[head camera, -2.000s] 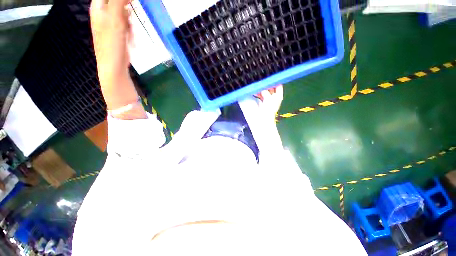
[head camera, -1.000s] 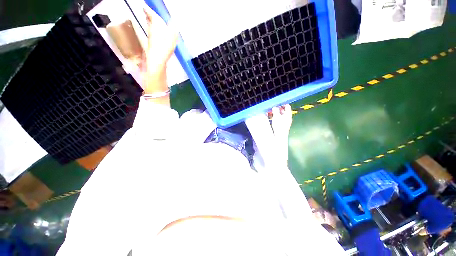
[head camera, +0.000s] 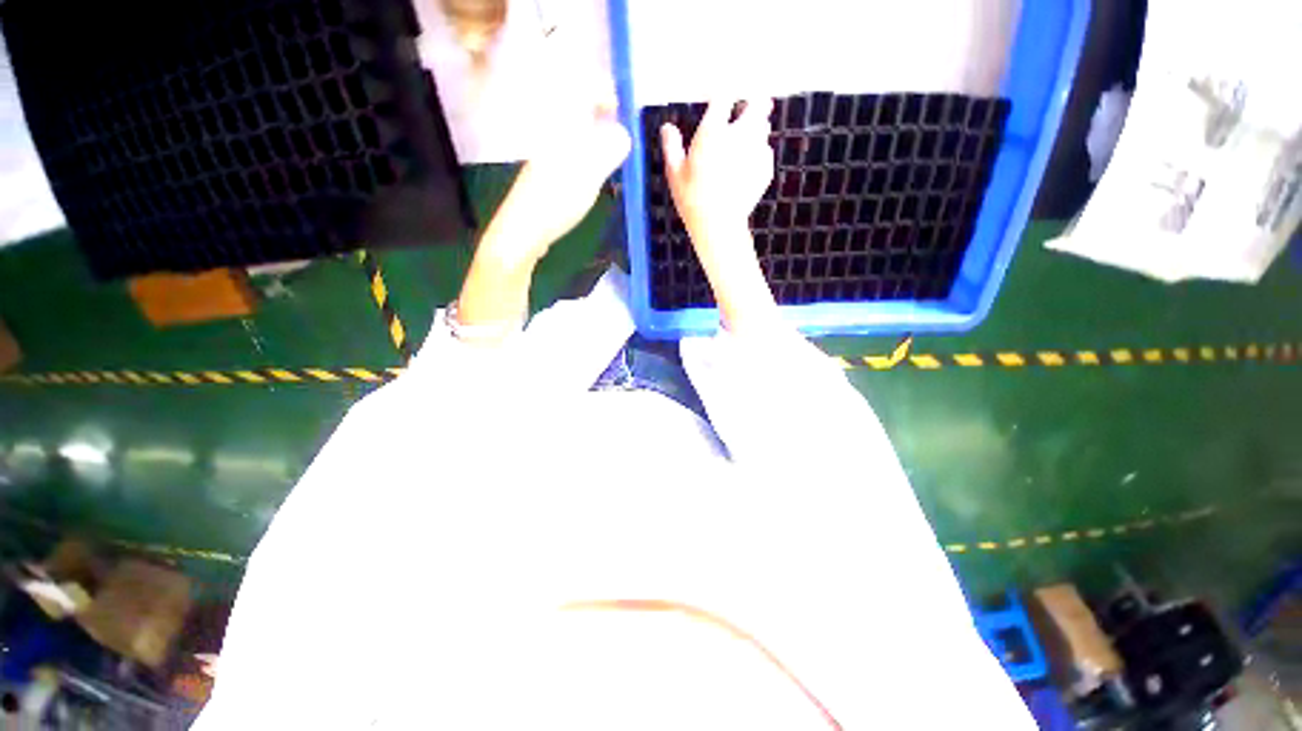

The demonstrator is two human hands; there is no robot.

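Note:
The blue crate [head camera: 857,320] lies in front of me at the upper middle. Black housings [head camera: 871,200] fill its near part in a grid, and the white crate liner [head camera: 828,46] shows behind them. My right hand [head camera: 725,157] is inside the crate, its fingers spread at the back left edge of the grid; whether it grips a housing cannot be told. My left hand [head camera: 578,164] is at the crate's left rim, overexposed, and its fingers and any hold are unclear. More black housings stand in a grid on the black layout board [head camera: 417,214] at the upper left.
White bench paper [head camera: 521,107] lies between board and crate, with a blurred amber bottle [head camera: 476,17] at the top edge. A printed sheet [head camera: 1192,172] lies right of the crate. Below are the green floor with yellow-black tape, an orange-brown piece [head camera: 193,296] and a blue stool [head camera: 1011,636].
My left hand has left the bottle's side and come to the crate's left rim. My right hand has moved from the near rim into the crate. The view has turned and shifted.

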